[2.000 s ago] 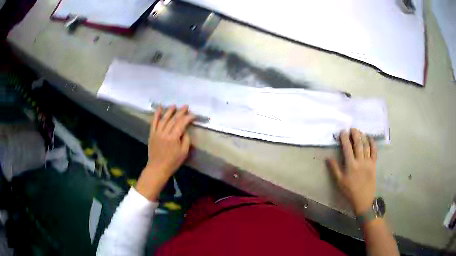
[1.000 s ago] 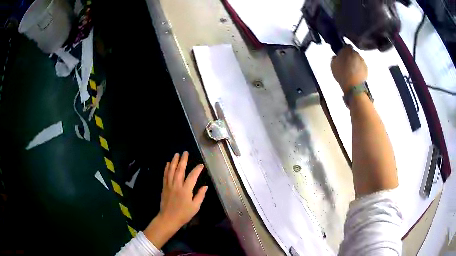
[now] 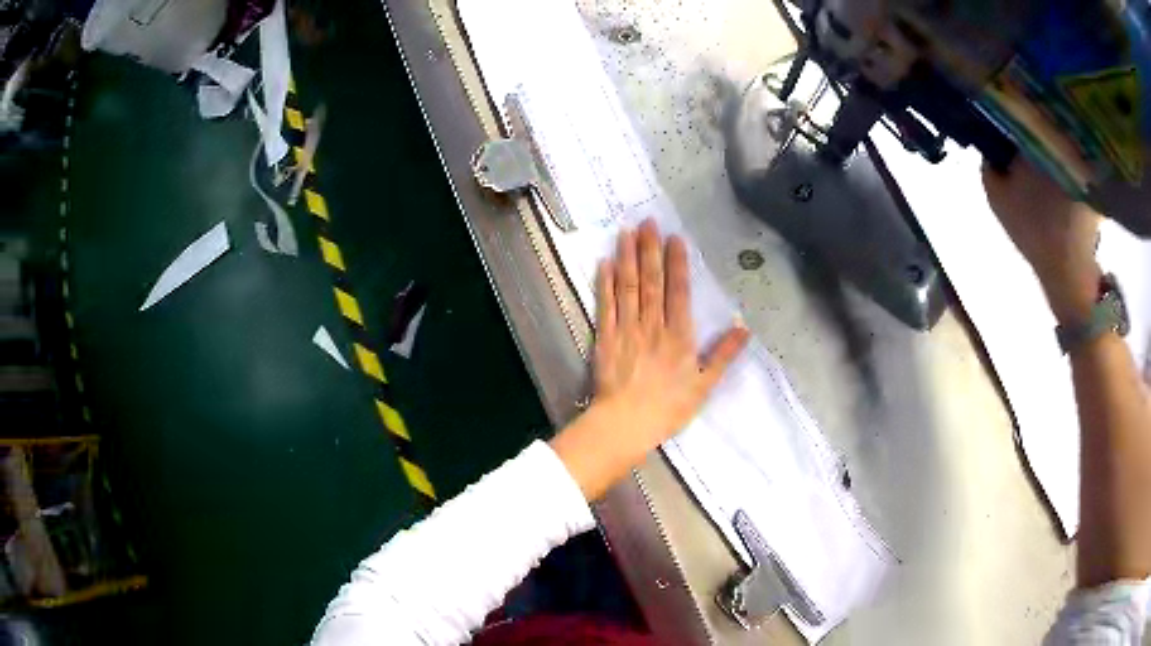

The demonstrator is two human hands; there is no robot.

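A long white paper-topped cut piece (image 3: 770,416) lies along the table's edge. Two silver clamps grip its near-edge side, one clamp (image 3: 509,164) towards the top and one clamp (image 3: 755,593) near the bottom. My left hand (image 3: 650,341) lies flat on the piece between them, fingers extended and thumb apart. The cloth cutter (image 3: 1010,88) is at the upper right, cut off by the frame. Its dark base plate (image 3: 871,252) rests on the table beside the piece, not touching it. My right hand (image 3: 1041,227) is closed on the cutter, its fingers partly hidden behind the machine.
White-topped fabric stack (image 3: 1010,379) lies right of the base plate, under my right forearm. The riveted metal table edge (image 3: 505,271) runs diagonally. Beyond it are the green floor with yellow-black tape (image 3: 350,305), scraps (image 3: 186,265) and a white bucket (image 3: 158,25).
My left hand has moved from beyond the table edge onto the cut piece. The cutter and my right hand have come closer, and the base plate has turned. The lower clamp now shows.
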